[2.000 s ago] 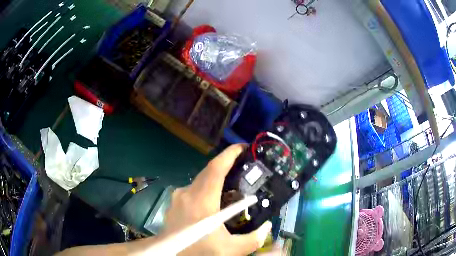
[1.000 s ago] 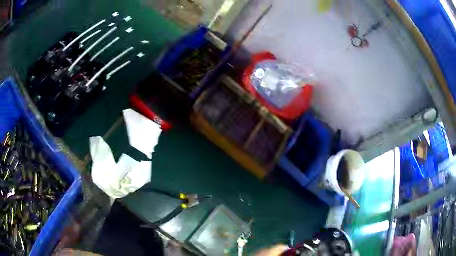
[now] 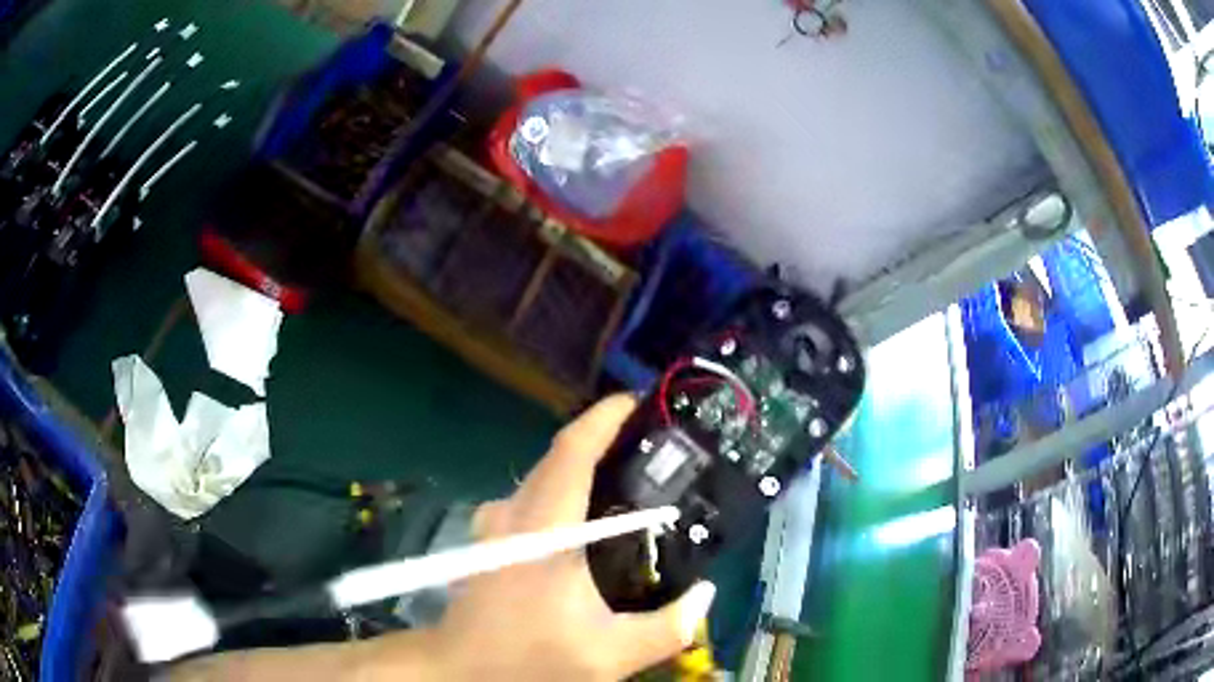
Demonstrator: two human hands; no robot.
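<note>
My left hand [image 3: 533,586] comes in from the lower left and grips the lower end of a long black lock panel [image 3: 786,373]. The panel is tilted, its open back facing me, with a green circuit board and red wires showing. A white ribbon cable [image 3: 506,549] runs from the panel across my hand to a white end [image 3: 171,626] at the lower left. A small yellow part [image 3: 695,656] shows below my fingertips; I cannot tell what it is. My right hand is not in view.
Blurred yellow-marked pliers [image 3: 376,501] and torn white paper [image 3: 200,453] lie on the green bench. Behind are a brown sectioned box [image 3: 466,320], blue bins [image 3: 672,287] and a red bowl [image 3: 626,200]. Black panels [image 3: 67,227] lie far left; a blue crate [image 3: 73,533] stands lower left.
The black panel and my left hand, only partly visible at the bottom edge a second ago, are now up in view. The white tub is no longer visible. The camera view has shifted.
</note>
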